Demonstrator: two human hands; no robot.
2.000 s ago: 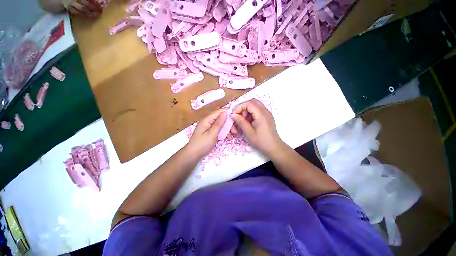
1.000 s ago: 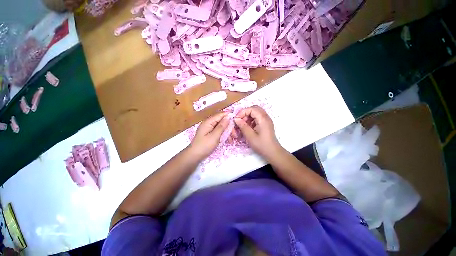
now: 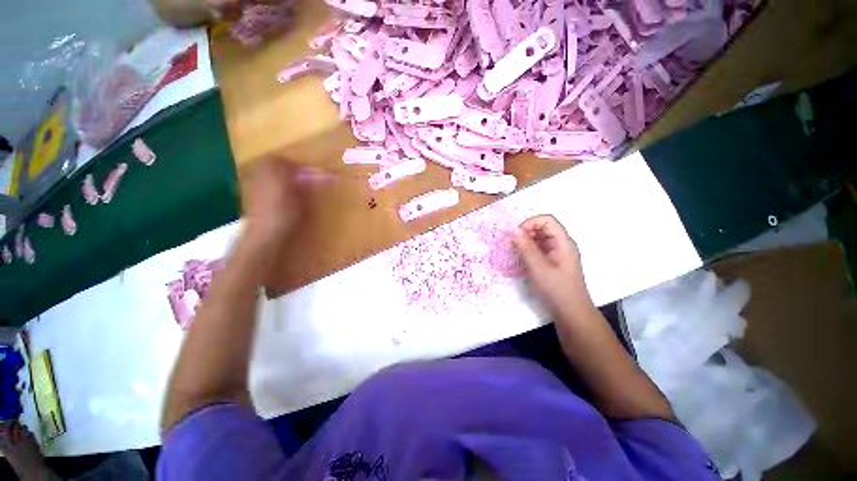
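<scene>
My left hand (image 3: 272, 199) is blurred over the brown board (image 3: 225, 131), left of the main pile. A blurred pink part (image 3: 315, 176) sticks out at its fingertips. My right hand (image 3: 550, 252) is over the white work sheet (image 3: 615, 207), fingertips pinched together, with no part visible in it. Tiny pink bits (image 3: 437, 272) are scattered on the sheet to its left. The main pile of pink parts (image 3: 470, 80) lies on the board. A set-aside bunch (image 3: 193, 282) lies on the white surface at left, partly hidden by my left forearm.
Placed pink parts (image 3: 113, 181) lie spaced along the green strip (image 3: 188, 141). Another person's hand (image 3: 188, 9) is at the top left; part of another person's arm (image 3: 23, 451) shows bottom left. A box with crumpled white bags (image 3: 724, 376) stands at right. A yellow item (image 3: 45, 395) lies far left.
My hands have parted. My left hand has moved left over the board with a pink part; my right hand stays over the sheet. The view has shifted left, and the arm at bottom left has appeared.
</scene>
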